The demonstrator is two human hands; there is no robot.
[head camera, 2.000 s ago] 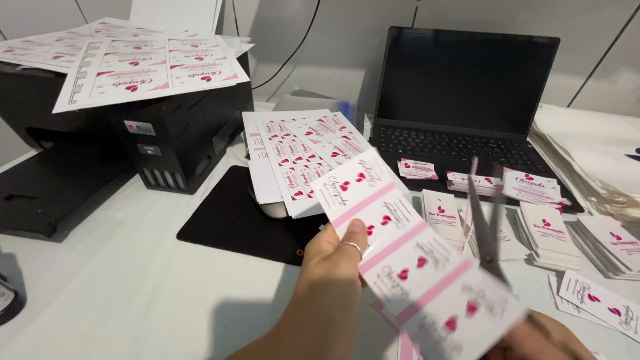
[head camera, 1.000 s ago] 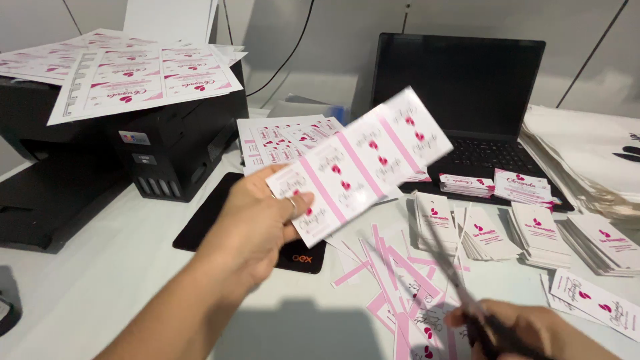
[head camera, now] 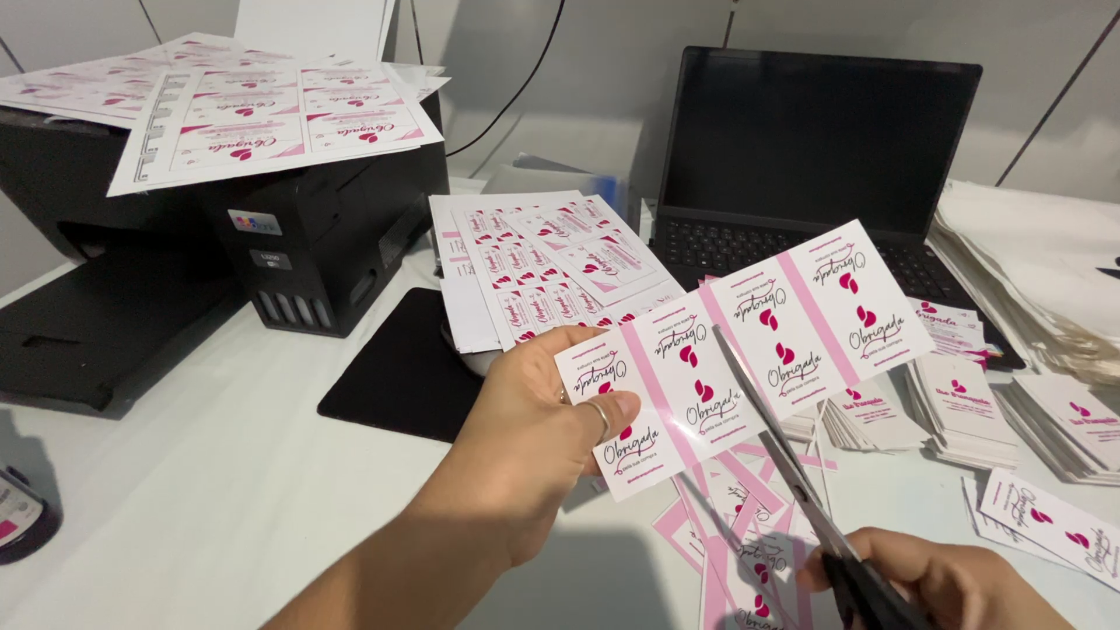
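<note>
My left hand, with a ring on one finger, grips the left end of a printed card strip that has pink bands between its cards. In my right hand at the lower right is a pair of scissors with black handles. The scissors' blades are apart; one crosses in front of the strip near its middle, and the other lies lower, below the strip. Under them, pink-edged paper offcuts and cards lie in a loose heap on the table.
A black laptop stands behind the strip. Printed sheets lie over a black mouse pad. To the left is a black printer topped with printed sheets. Stacks of cut cards stand at right, near loose cards.
The strip was tilted down to the right two seconds ago, then swung up to the right. Since one second ago the scissors have risen from below the strip to across its front.
</note>
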